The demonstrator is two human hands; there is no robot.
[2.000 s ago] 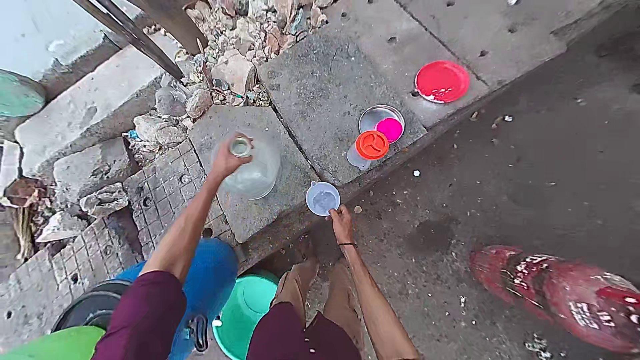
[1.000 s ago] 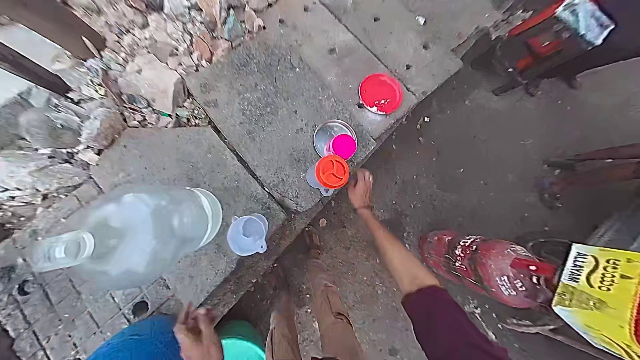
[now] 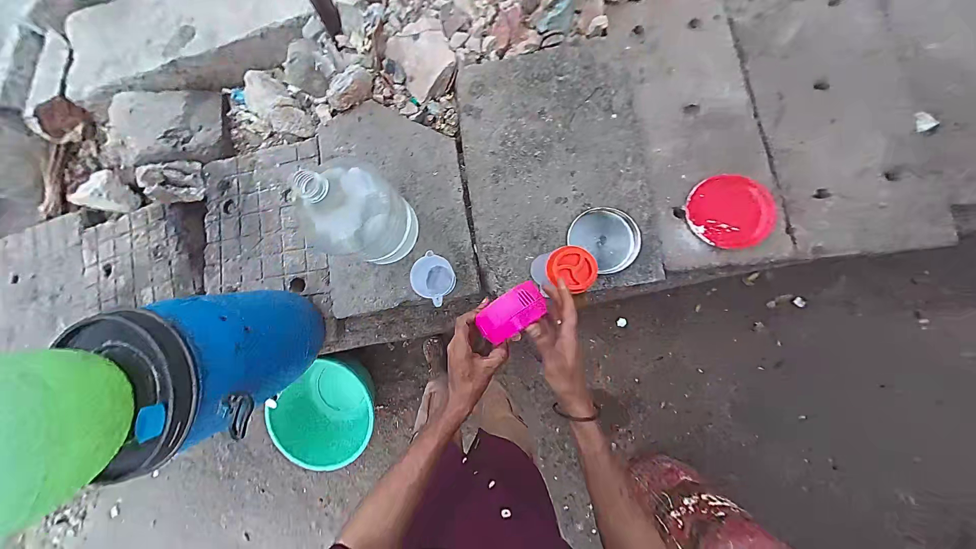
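A bright pink plastic container [image 3: 511, 313] is held between both hands over the edge of the slabs. My left hand [image 3: 473, 362] grips its left end, and the fingers of my right hand [image 3: 559, 354] touch its right end. Just beyond them, a jar with an orange lid [image 3: 572, 268] stands against a round steel dish [image 3: 608, 238]. A small translucent plastic cup [image 3: 433, 277] with side tabs rests on the slab to the left. Behind it is a large clear plastic bottle [image 3: 358, 213] with its threaded neck uncovered. Farther right lies a red round lid [image 3: 732, 211] with white marks.
On the left are a blue drum [image 3: 244, 358] with a black rim, a green rounded object [image 3: 61, 435] over it, and a green plastic tub [image 3: 320, 415]. Rubble [image 3: 351, 84] borders the slabs. A worn red cylinder [image 3: 701, 507] is at the lower right.
The pink container, by the steel dish in the earlier frames, is now held in my hands. My left hand has left the large bottle's neck, where it was two seconds ago. The view has shifted.
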